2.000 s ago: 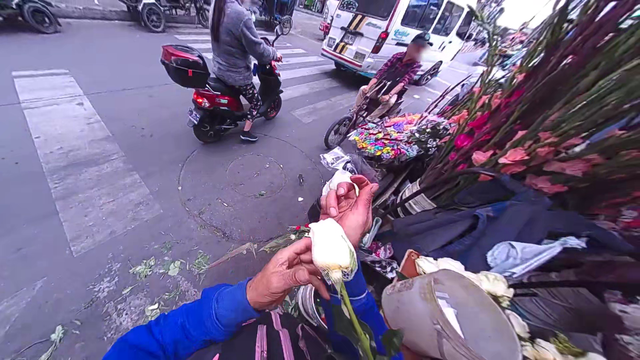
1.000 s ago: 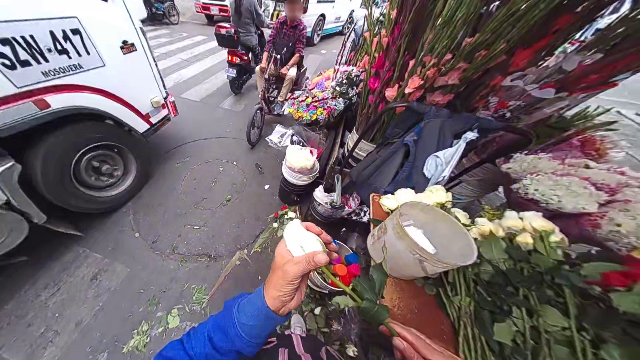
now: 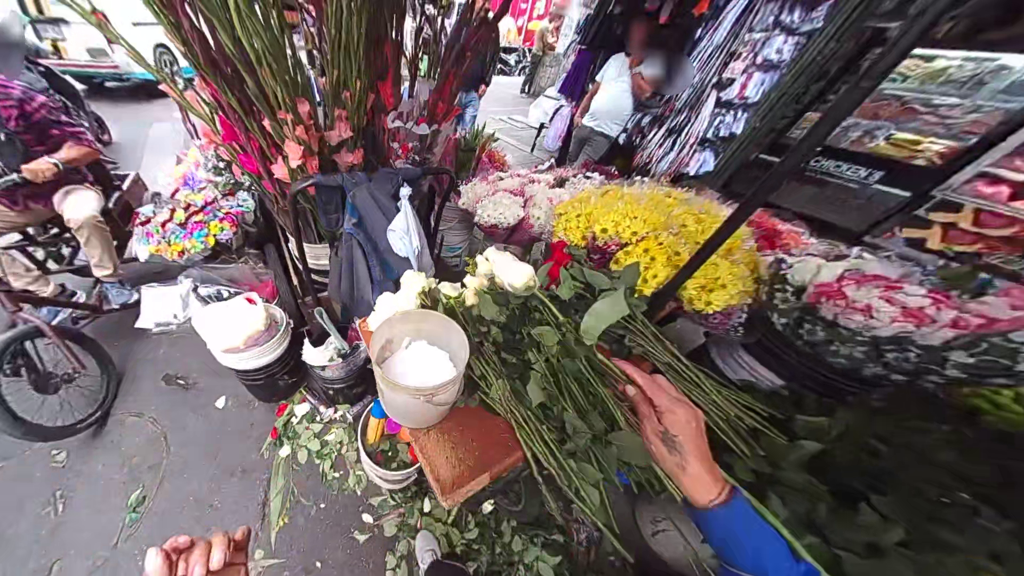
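Note:
My right hand [image 3: 668,428], in a blue sleeve, reaches over a pile of long-stemmed white roses [image 3: 552,384], its fingers at the green stems. Whether it grips a stem is hard to tell. One larger white rose head [image 3: 510,270] lies on top of the pile, its stem running toward that hand. Low at the left edge of the view, my left hand [image 3: 198,554] shows only curled fingers, with nothing visible in them. Left of the roses a translucent plastic bucket [image 3: 420,368] with white material inside stands on a reddish-brown block [image 3: 468,452].
Yellow daisy-like flowers [image 3: 656,232] and pink-white bouquets stand behind a dark metal pole [image 3: 744,208]. Several buckets, including one with a white bundle [image 3: 244,332], stand left. A cyclist [image 3: 56,176] is at far left. Cut leaves [image 3: 320,440] litter the pavement.
The view has swung right to the flower pile. The white rose, held by my left hand one second ago, appears to lie on the pile; my left hand is apart from it, lower left.

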